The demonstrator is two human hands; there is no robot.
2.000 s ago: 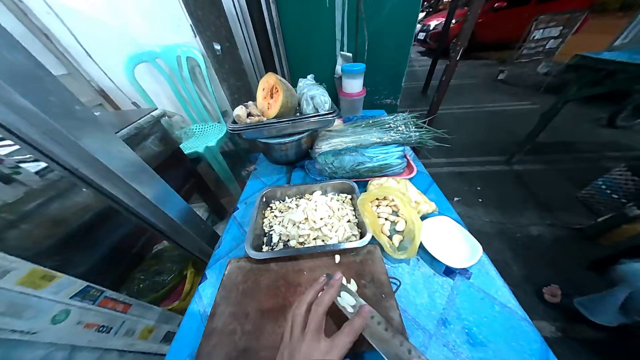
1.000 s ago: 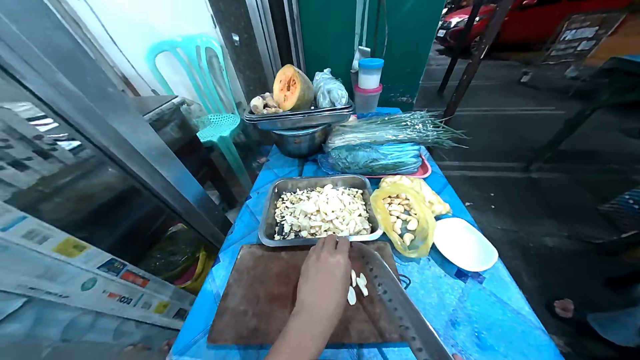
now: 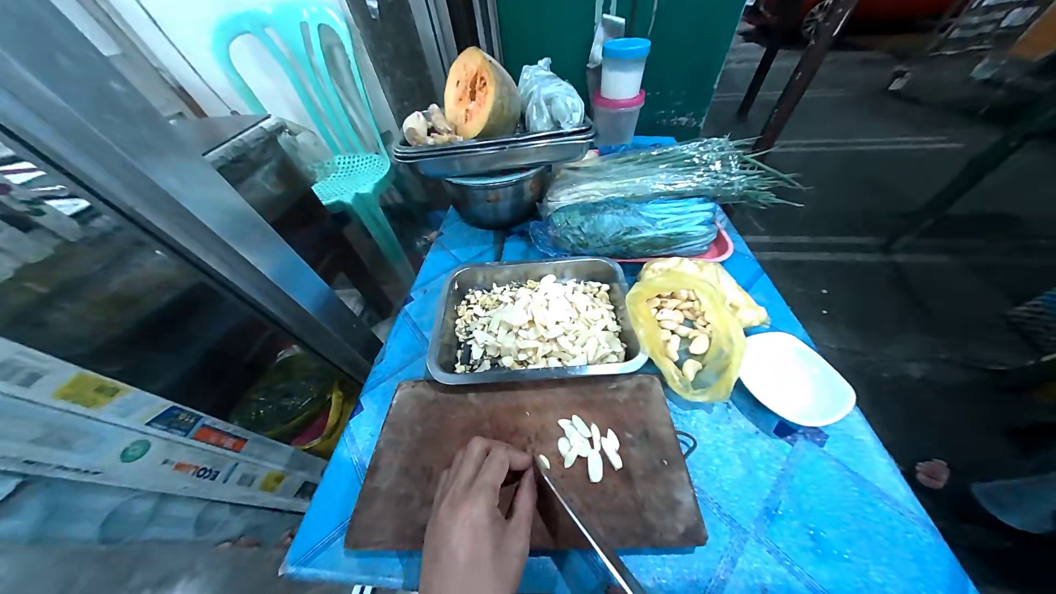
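Note:
My left hand (image 3: 487, 511) is on the brown cutting board (image 3: 445, 412), its thumb and fingertips pinched around a garlic clove that they mostly hide. A pale bit of garlic (image 3: 543, 462) shows at the fingertips, against the tip of a knife (image 3: 582, 524). The knife's blade slants down to the bottom edge; its handle and my right hand are out of view. Several garlic slices (image 3: 594, 466) lie loose right of the fingers. Behind the board, a metal tray (image 3: 536, 376) holds a heap of sliced garlic. An open yellow plastic bag (image 3: 714, 375) beside it contains peeled cloves.
A white dish (image 3: 796, 379) sits right of the bag on the blue table cover (image 3: 833, 503). Farther back are bagged green stalks (image 3: 660, 177), a metal bowl (image 3: 495, 202), stacked trays with a cut squash (image 3: 483, 95), and lidded containers (image 3: 623, 70). A metal-framed glass panel (image 3: 272, 223) stands left.
My left hand has moved from the near edge of the metal tray back toward me, down onto the board. The knife has also shifted nearer, and more garlic slices show on the board.

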